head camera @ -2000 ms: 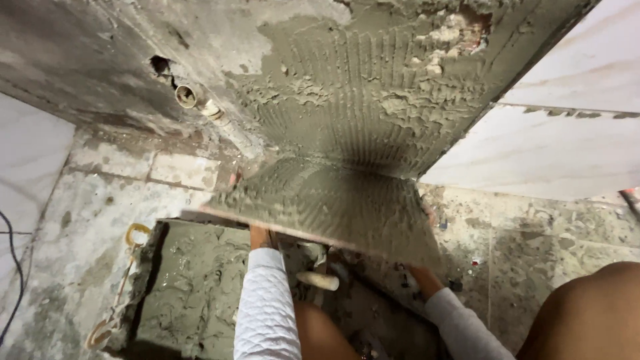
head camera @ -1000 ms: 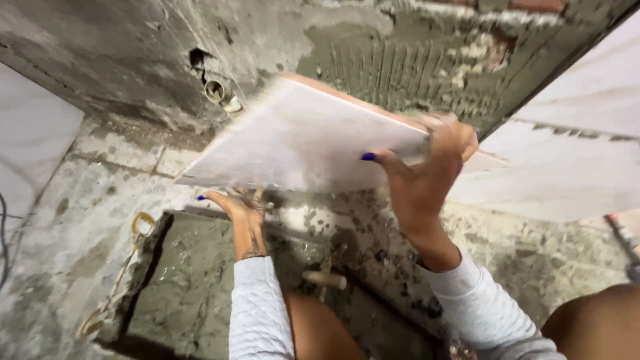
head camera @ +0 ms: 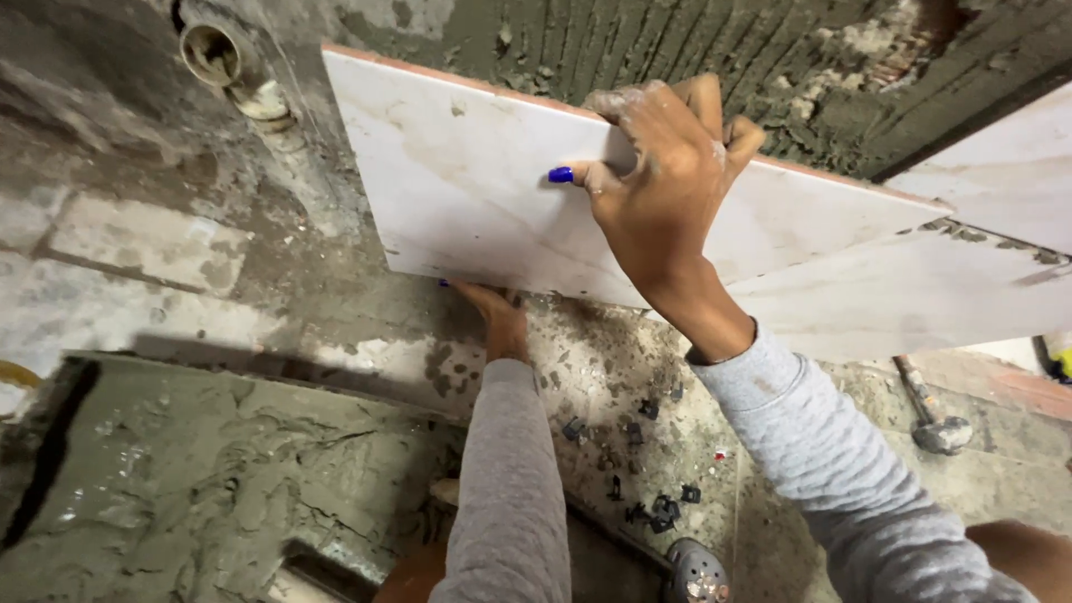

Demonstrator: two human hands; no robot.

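A large marbled white ceramic tile [head camera: 469,184] stands upright, tilted, near the mortar-covered wall, its glazed face towards me. My right hand [head camera: 662,176] grips its top edge, thumb on the face and fingers over the reddish edge. Below, my left hand [head camera: 494,314] holds the bottom edge from underneath, its fingers partly hidden. Behind the tile the wall carries combed grey mortar [head camera: 620,42]. The tile's right end meets or overlaps the tiles on the adjoining wall [head camera: 904,285]; whether they touch I cannot tell.
A tray of wet mortar [head camera: 226,469] lies at lower left. A pipe stub [head camera: 213,54] protrudes from the wall at upper left. Black plastic tile spacers [head camera: 666,511] litter the floor near a clog shoe [head camera: 698,574]. A mallet [head camera: 942,434] lies at right.
The tile's mortar-coated back showed two seconds ago; now its glazed face does. The tile has been raised against the wall area, with both hands still on it. The view has moved closer.
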